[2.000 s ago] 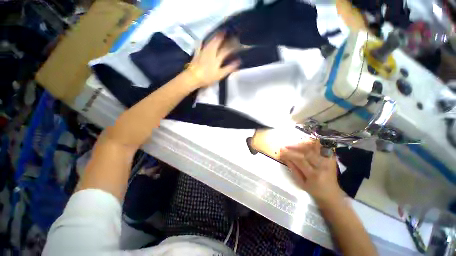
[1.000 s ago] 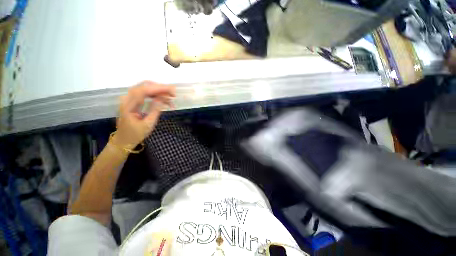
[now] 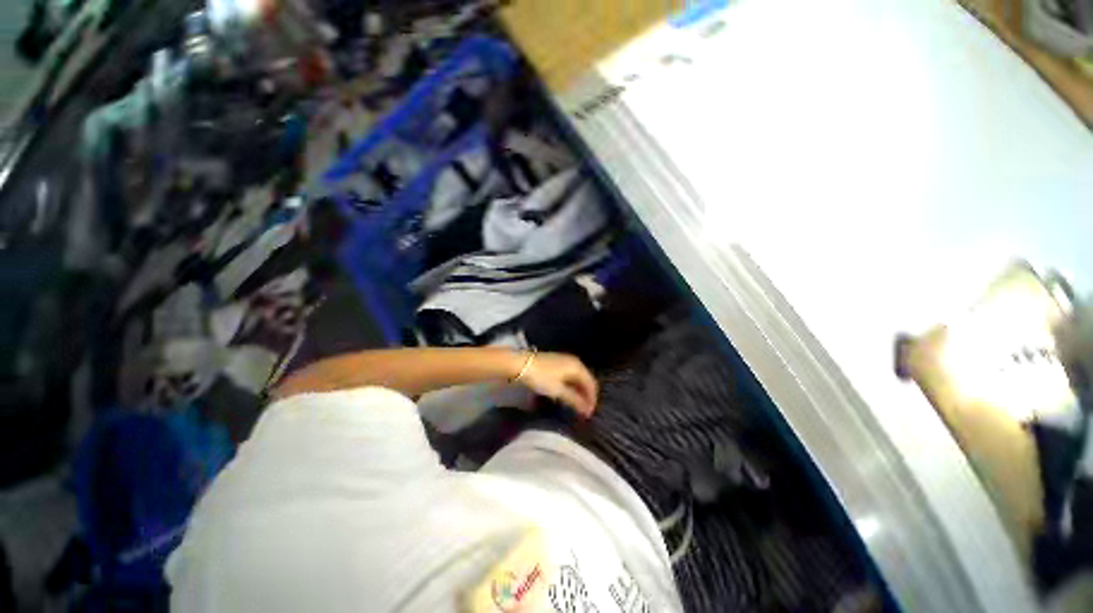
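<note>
My left hand [image 3: 561,382] is low beside my lap, left of the table edge, with its fingers curled. Pale and dark cloth lies under and beside it, and the blur hides whether the fingers hold any of it. White garment panels with dark stripes [image 3: 515,269] lie piled in the blue crate [image 3: 381,281], just beyond my left hand. My right hand is not in view.
The white sewing table [image 3: 827,156] runs along the right, with a tan needle plate area [image 3: 989,443] and dark cloth pieces at the far right. Cardboard [image 3: 575,36] lies at its far end. Scraps and cloth piles [image 3: 180,347] cover the floor at left.
The view has swung left towards the crate and floor. My left hand has gone from the table's front edge down beside my lap. The blurred grey and navy garment at right is out of view.
</note>
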